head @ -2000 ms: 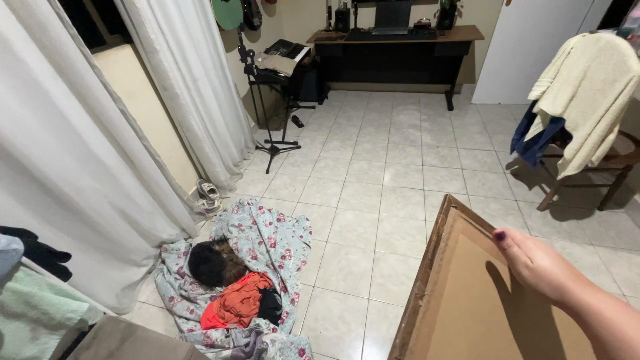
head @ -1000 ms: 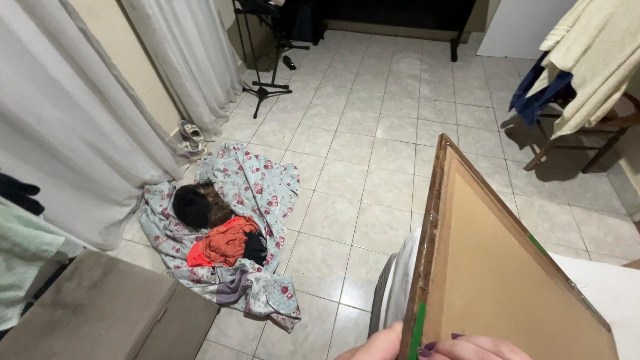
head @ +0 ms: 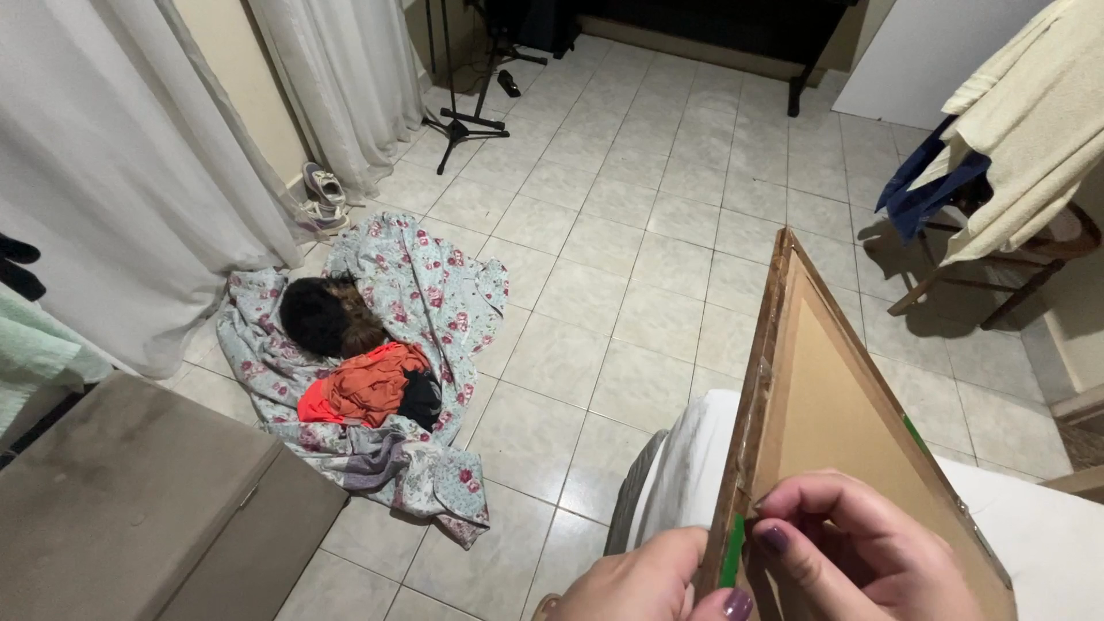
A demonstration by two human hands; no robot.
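A wooden-framed panel (head: 828, 379), seen from its back, stands tilted at the lower right. Green strips (head: 733, 552) show on its frame edges, and a metal fitting is on the right edge. My left hand (head: 647, 578) grips the frame's near lower edge, thumb on the back face beside the green strip. My right hand (head: 854, 543) is just above and right of it, thumb and forefinger pinched together at the frame's inner edge; whether something small is between them cannot be told.
A white-covered surface (head: 1035, 517) lies under and behind the panel. A flowered cloth (head: 448, 293) with orange and black clothing is on the tiled floor. A grey-brown box-like piece (head: 129, 492) stands lower left. Shoes (head: 323, 194), a black stand (head: 457, 129) and a draped wooden chair (head: 1026, 267) are farther off.
My right hand has risen from the panel's bottom to beside the green strip, fingers pinched. My left hand, not visible two seconds ago, holds the frame edge. The view has tipped down.
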